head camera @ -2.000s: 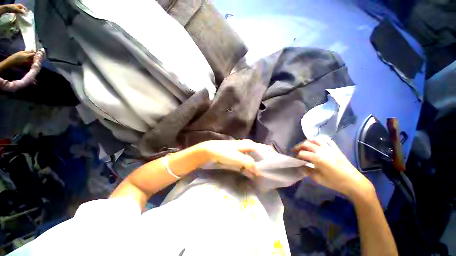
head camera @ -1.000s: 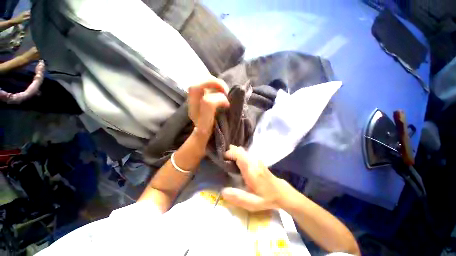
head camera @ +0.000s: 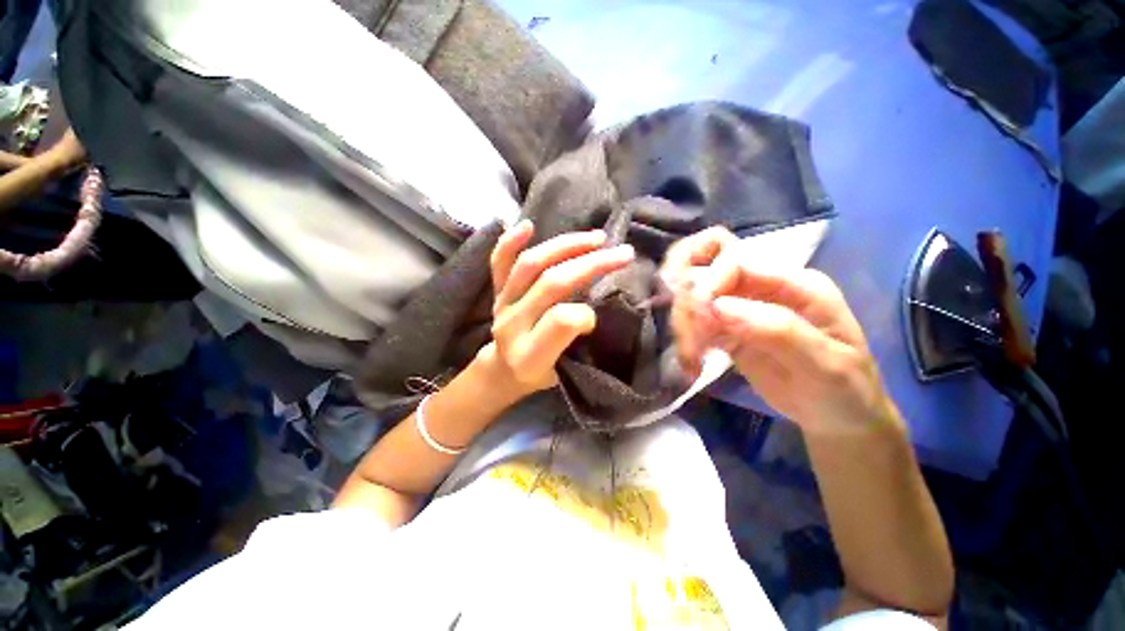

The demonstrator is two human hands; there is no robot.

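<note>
The dark grey garment [head camera: 561, 185] lies bunched at the table's near edge, with its pale lining side [head camera: 296, 210] spread at upper left and a shiny dark part at its right. My left hand [head camera: 543, 302] holds the bunched dark cloth from the left, fingers curled over it. My right hand [head camera: 771, 321] is at the right of the bunch, thumb and fingertips pinched close together at the cloth; what lies between the fingertips is blurred. A pale white piece [head camera: 790, 244] shows behind and below my right hand.
A blue-covered table [head camera: 864, 136] lies under the garment. An iron [head camera: 950, 302] with a brown handle rests at its right edge. A dark flat cloth piece [head camera: 981, 68] lies at far right. Another person's arm [head camera: 43, 170] shows at far left. Dark cloth scraps are heaped at lower left.
My right hand has moved up and right from low on the bunch and now pinches at its right side. My left hand has moved slightly down. The white piece is now mostly behind my right hand.
</note>
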